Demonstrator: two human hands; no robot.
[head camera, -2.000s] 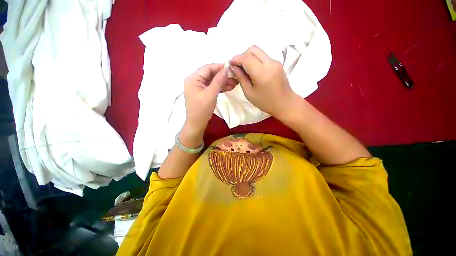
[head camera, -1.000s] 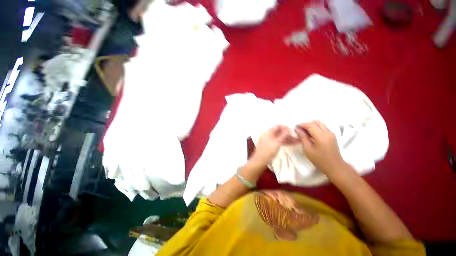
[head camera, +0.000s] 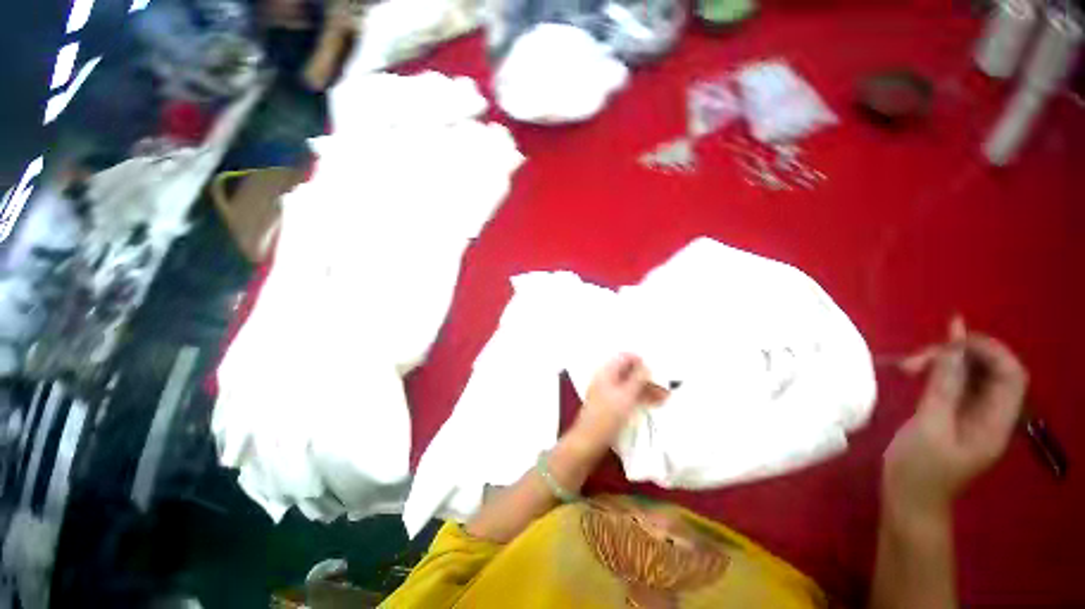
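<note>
A white garment (head camera: 750, 345) lies spread on the red table in front of me, with a sleeve or panel hanging to the left. My left hand (head camera: 621, 390) pinches the garment near its left part; a small dark spot shows beside the fingertips. My right hand (head camera: 966, 399) is off the garment to the right, thumb and fingertips close together. A faint line shows near its fingertips, but I cannot make out a needle or what the fingers hold.
A long white garment pile (head camera: 357, 274) lies at left. Small bags (head camera: 779, 101) and scattered bits (head camera: 773, 164) lie at the far side, near a dark round dish (head camera: 895, 95). White cones (head camera: 1026, 89) stand far right. Dark snips (head camera: 1047, 446) lie beside my right hand. A white bundle (head camera: 557, 74) is behind.
My right hand has moved away from my left hand, out to the right past the garment. My left hand stays at the garment. The view has tilted up and left, showing more of the table's far side.
</note>
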